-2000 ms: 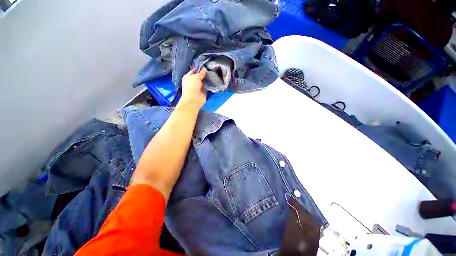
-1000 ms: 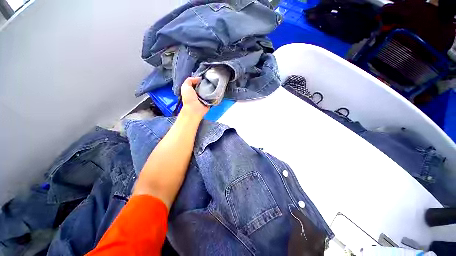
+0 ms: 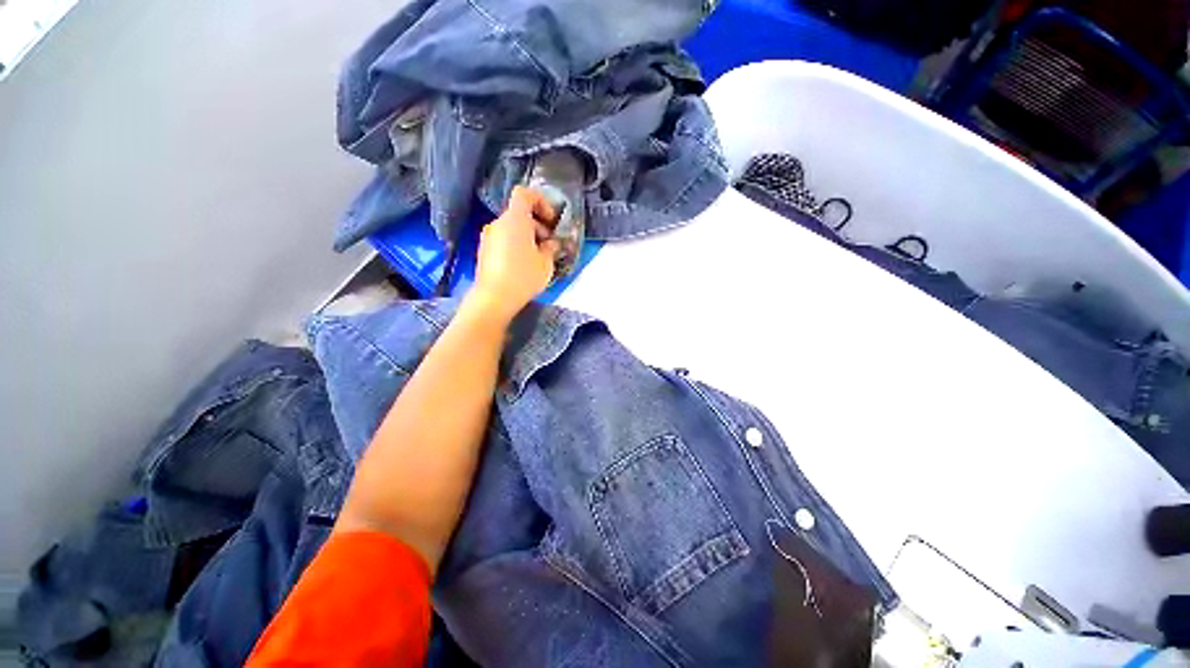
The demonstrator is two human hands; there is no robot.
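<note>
My left hand point(image 3: 517, 261) reaches up to the denim pile point(image 3: 548, 65) at the top, its fingers closed on the pale, rolled end of a denim garment. A denim garment point(image 3: 561, 431) with a patch pocket and pale round buttons lies below it, partly under my forearm. A dark brown strip point(image 3: 820, 613) with a loose pale thread lies at its lower right, cut off by the bottom edge. My right hand is not in view.
The white machine head point(image 3: 1051, 650) shows at the bottom right. A blue bin point(image 3: 415, 255) is under the pile. More denim point(image 3: 235, 431) hangs at the left. Dark cloth point(image 3: 1031, 333) lies along the table's raised white rim point(image 3: 914, 144). A blue-framed chair point(image 3: 1070, 98) stands beyond.
My left hand stays at the pile; its fingers have curled and bunched the pale rolled end narrower. The view has shifted slightly.
</note>
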